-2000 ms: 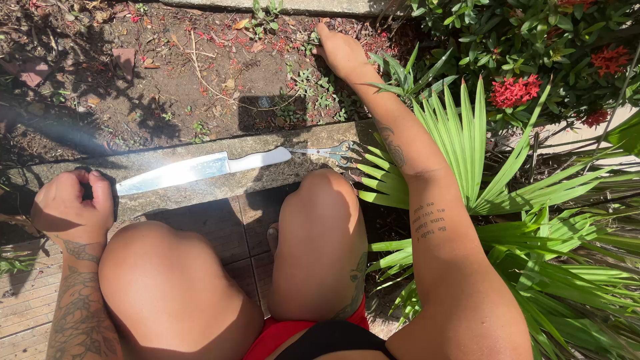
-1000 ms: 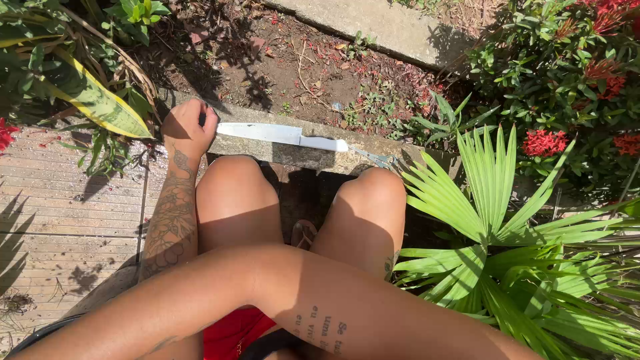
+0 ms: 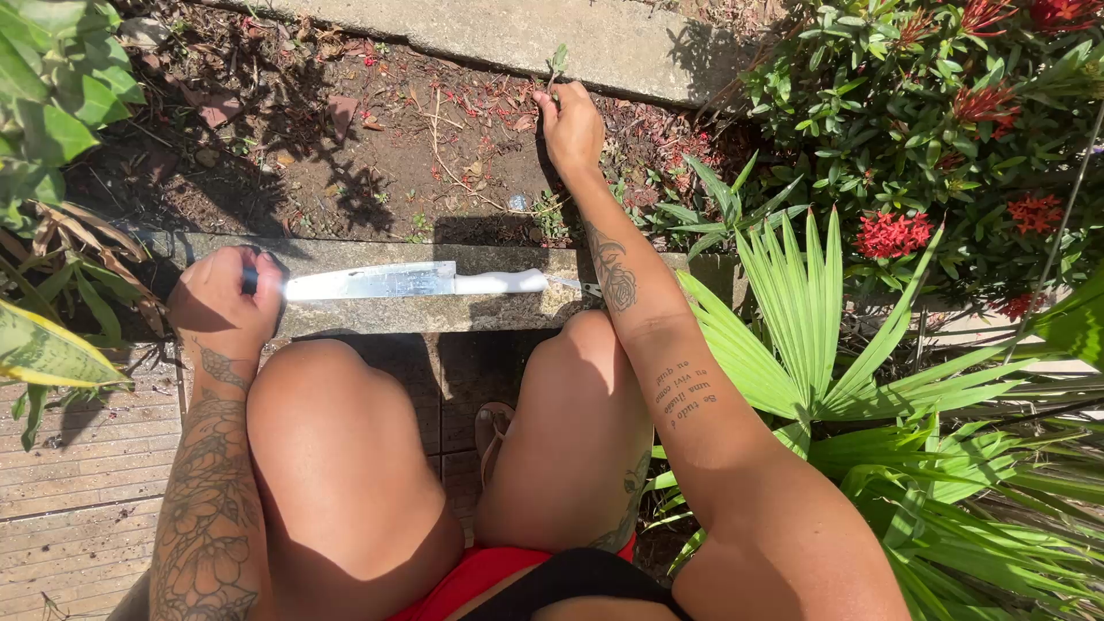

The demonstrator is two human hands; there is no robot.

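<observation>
My right hand (image 3: 573,129) reaches over the soil bed (image 3: 371,164) and pinches a small green weed (image 3: 558,62) between thumb and fingers, near the far concrete edging. My left hand (image 3: 226,293) is a loose fist on the near concrete curb, by the tip of a large kitchen knife; whether it holds anything is hidden. The knife's steel blade (image 3: 371,282) lies flat on the curb, its white handle (image 3: 500,282) pointing right. Just beyond the handle, partly hidden by my right forearm, lies a small metal tool (image 3: 576,283) whose kind I cannot tell.
The near concrete curb (image 3: 345,321) borders the soil. A fan-leaved palm (image 3: 811,319) and a bush with red flowers (image 3: 893,235) stand on the right. Leafy plants (image 3: 60,95) are at the left, above ribbed floor tiles (image 3: 86,466). A far concrete edging (image 3: 535,34) runs behind the bed.
One second ago my right arm was bent across my lap; now it stretches out over the soil with a weed in the fingers. The knife stays on the curb. The view has shifted.
</observation>
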